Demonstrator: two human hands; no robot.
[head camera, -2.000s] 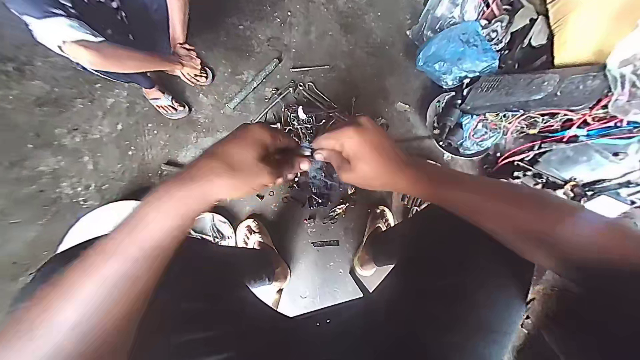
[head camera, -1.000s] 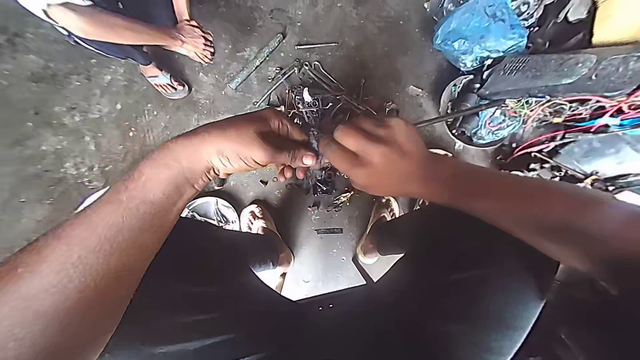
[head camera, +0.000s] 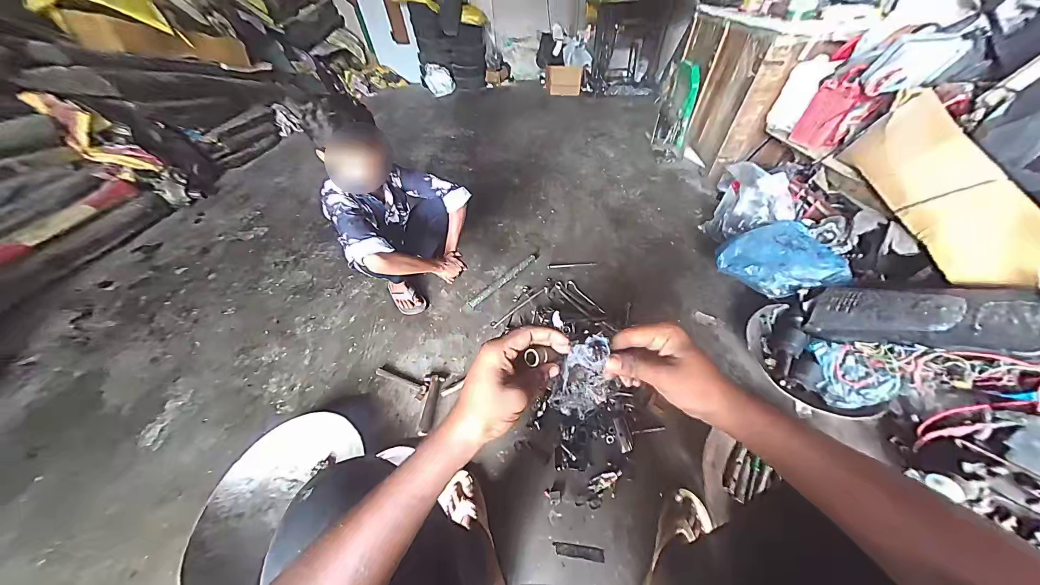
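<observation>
A tangled wad of thin, translucent grey-blue material (head camera: 583, 378) hangs between my two hands, above a heap of small metal parts (head camera: 573, 447). My left hand (head camera: 508, 378) pinches its left side and also has a small hollow cylindrical piece (head camera: 534, 357) at the fingers. On the other side, my right hand (head camera: 662, 366) grips the wad's upper right edge between thumb and fingers. Wrenches (head camera: 577, 299) lie on the floor just beyond my hands. A hammer (head camera: 429, 402) rests to the left of my left hand.
A person (head camera: 398, 219) squats ahead to the left, hands together. A long rod (head camera: 502, 282) lies nearby. On the right are a blue plastic bag (head camera: 782, 258), a round basin (head camera: 760, 325) of parts, coloured wires (head camera: 934, 366) and cardboard (head camera: 951, 195). A pale round object (head camera: 276, 463) stands by my left leg.
The view has tilted up, showing more of the room. My hands, close together a second ago, are now farther apart, with the wad plainly visible between them.
</observation>
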